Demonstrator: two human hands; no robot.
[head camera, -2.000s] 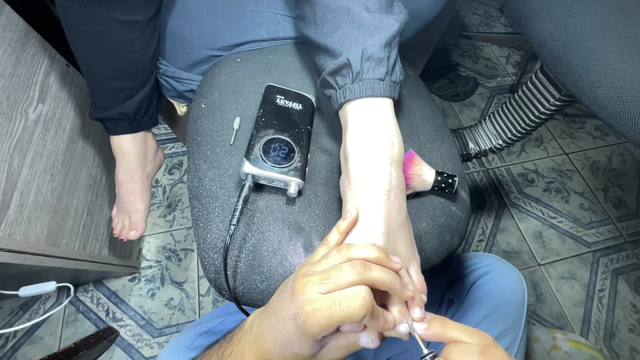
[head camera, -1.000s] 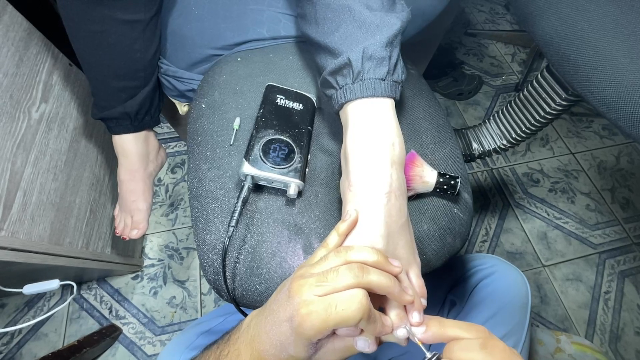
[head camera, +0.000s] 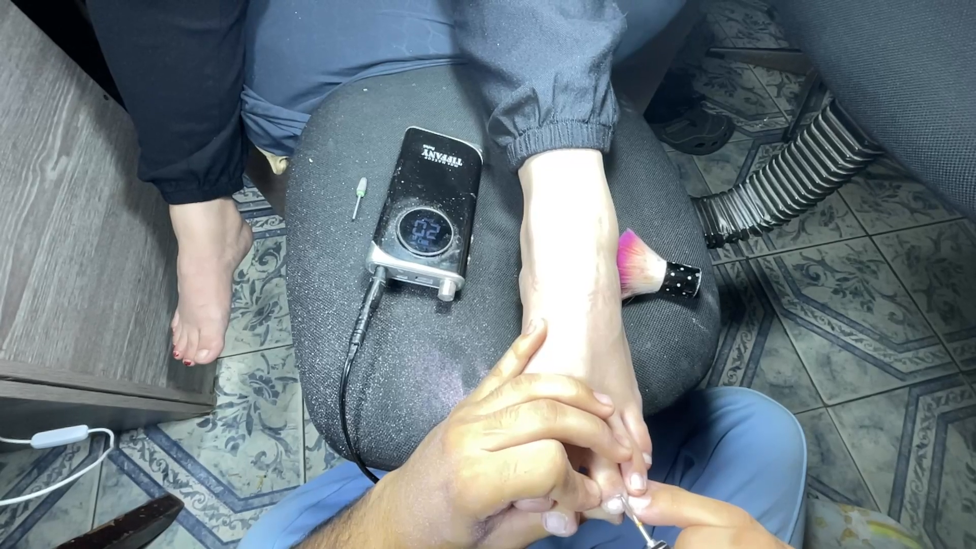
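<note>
A person's bare foot (head camera: 576, 305) rests on a dark grey padded seat (head camera: 328, 305). My left hand (head camera: 511, 457) is closed around its toes, with one finger stretched along the side of the foot. My right hand (head camera: 701, 518), partly cut off by the bottom edge, holds a thin metal-tipped tool (head camera: 640, 526), its tip at a toenail. A black nail drill control unit (head camera: 431, 210) with a lit display lies on the seat, its black cable running down behind my left forearm. Beside it lies a small drill bit (head camera: 359, 198). Right of the foot is a pink-and-white dust brush (head camera: 656, 268) with a dotted black handle.
The person's other foot (head camera: 207, 282) is at the left, beside a grey wood-grain cabinet (head camera: 84, 290). A ribbed black hose (head camera: 793, 179) runs at the right over the patterned tile floor (head camera: 846, 305). A white cable with an inline switch (head camera: 61, 436) hangs at lower left.
</note>
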